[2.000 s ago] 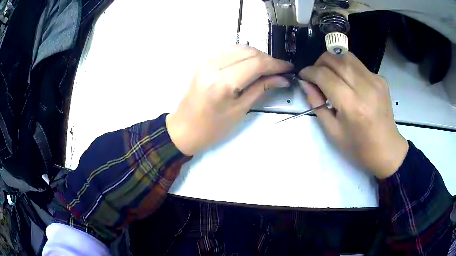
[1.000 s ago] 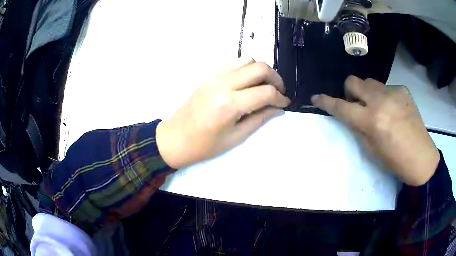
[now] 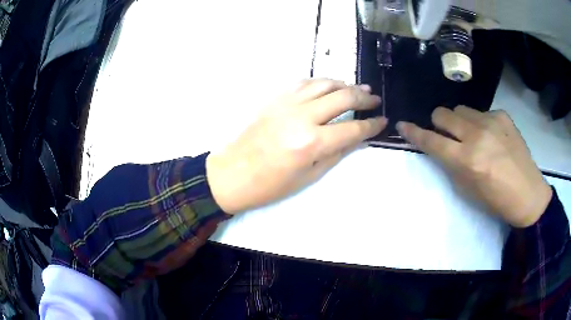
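A black cloth piece (image 3: 413,87) lies flat on the white table under the machine's presser foot (image 3: 384,51). A pale line runs down it from the foot, and its near edge shows a pale line. My left hand (image 3: 294,140) rests on the cloth's left side with its fingertips pressed down near the line. My right hand (image 3: 482,153) rests at the cloth's near right, its index fingertip on the near edge and its other fingers curled. I cannot tell whether the right hand holds anything in the curled fingers.
The white machine head (image 3: 526,15) is at the upper right, with a ribbed white tension knob (image 3: 457,66) above the cloth. A dark and grey cloth heap (image 3: 37,125) lies along the left. The white table (image 3: 350,212) has a dark front edge.
Both hands were pinching the cloth's near end together, with a thin metal spike in the right hand. The cloth now lies flat, the hands are apart on it, and the spike is not visible.
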